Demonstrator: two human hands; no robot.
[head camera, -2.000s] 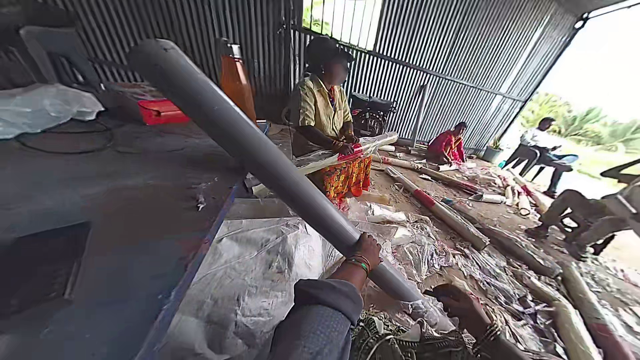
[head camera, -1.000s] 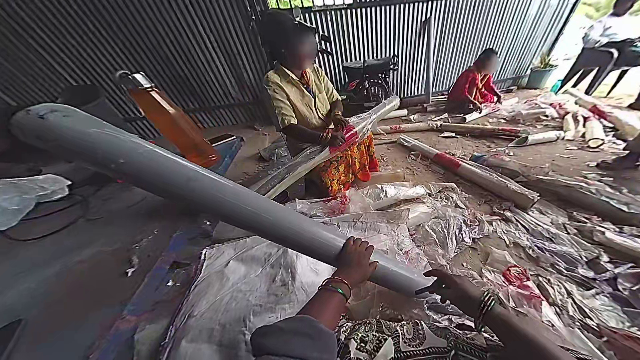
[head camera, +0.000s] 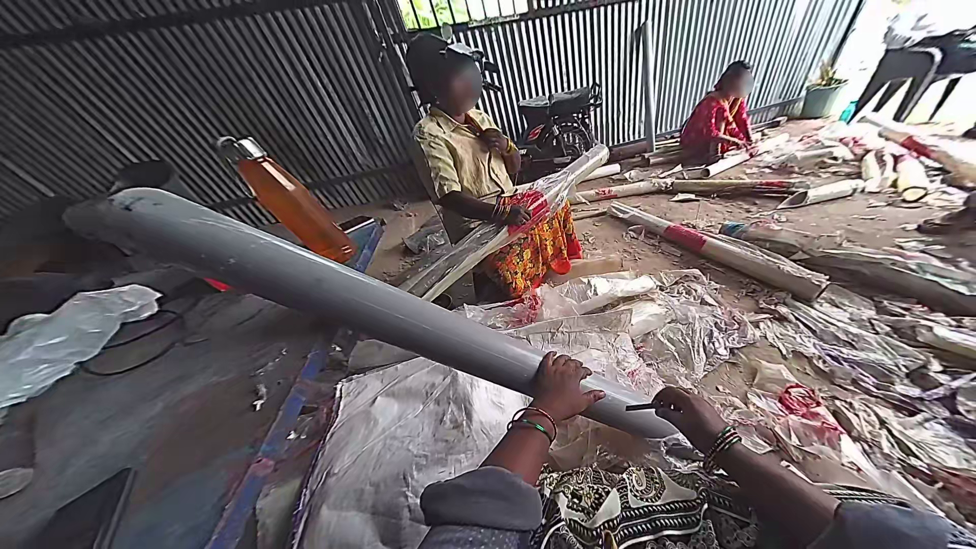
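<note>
A long grey pipe (head camera: 343, 305) slants from the upper left down to my lap, its near end over patterned cloth (head camera: 633, 503). My left hand (head camera: 563, 387) lies on top of the pipe near that end, fingers bent over its surface. Just right of it, my right hand (head camera: 686, 415) pinches a thin dark tool (head camera: 643, 407), whose tip points left over the pipe; its exact kind cannot be told. Pale plastic sheeting (head camera: 396, 450) is spread beneath the pipe.
An orange bottle (head camera: 293, 202) stands tilted in view behind the pipe. One person (head camera: 473, 175) sits opposite with a plastic-wrapped pipe (head camera: 526, 217); another person (head camera: 715, 122) sits farther back. Wrapped pipes (head camera: 724, 252) and crumpled plastic (head camera: 686, 313) cover the ground at right. A motorcycle (head camera: 560, 122) stands by the corrugated wall.
The thin dark tool now shows over the pipe in my right hand. The person opposite has raised one hand to the chest. The view has swung to the right since the oldest frame.
</note>
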